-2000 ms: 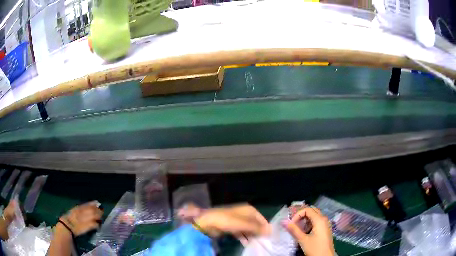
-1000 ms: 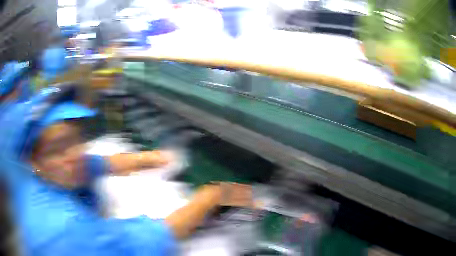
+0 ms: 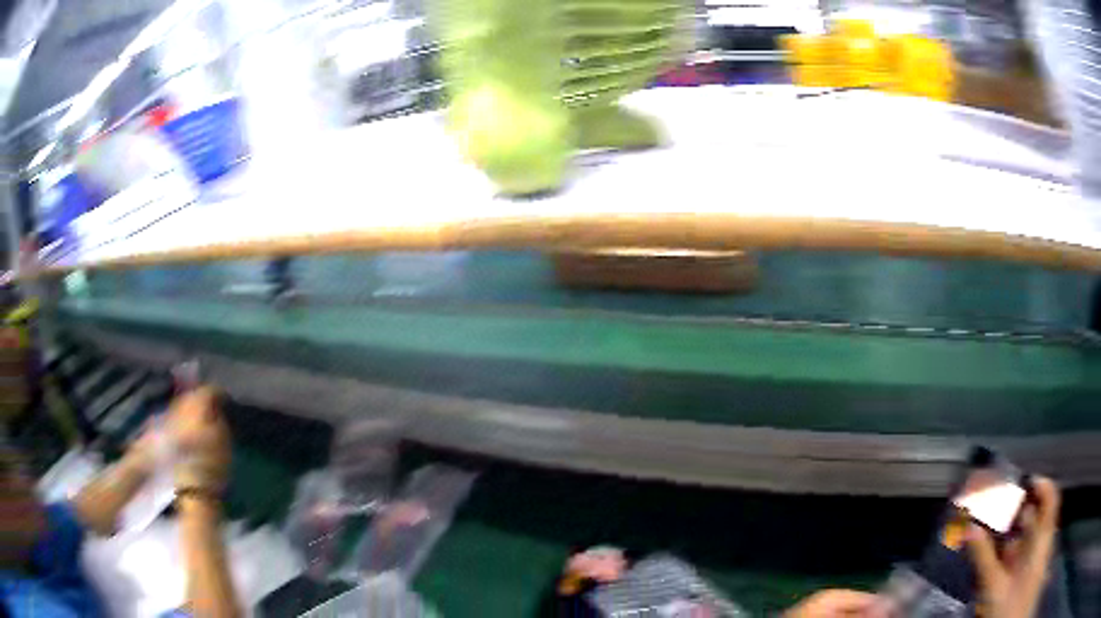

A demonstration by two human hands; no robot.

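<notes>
My right hand [image 3: 1024, 546], at the lower right, grips a black display module [image 3: 992, 505] with a bright pale patch and a small orange strip. My left hand [image 3: 836, 604] is blurred and cut off by the bottom edge. Its fingertips close on the end of a clear bubble bag [image 3: 920, 594] just below the module. Whether the module's lower end is inside the bag is too blurred to tell.
Filled bubble bags [image 3: 417, 522] and a module with a pinkish patch [image 3: 594, 565] lie on the dark green belt. Another person's hands [image 3: 193, 441] work at the left. Beyond run the grey side rail [image 3: 543, 435] and the white shelf with a green fan [image 3: 513, 139].
The view swung left to the neighbouring worker, then partly back. My hands now show at the lower right. My right hand now holds up a module.
</notes>
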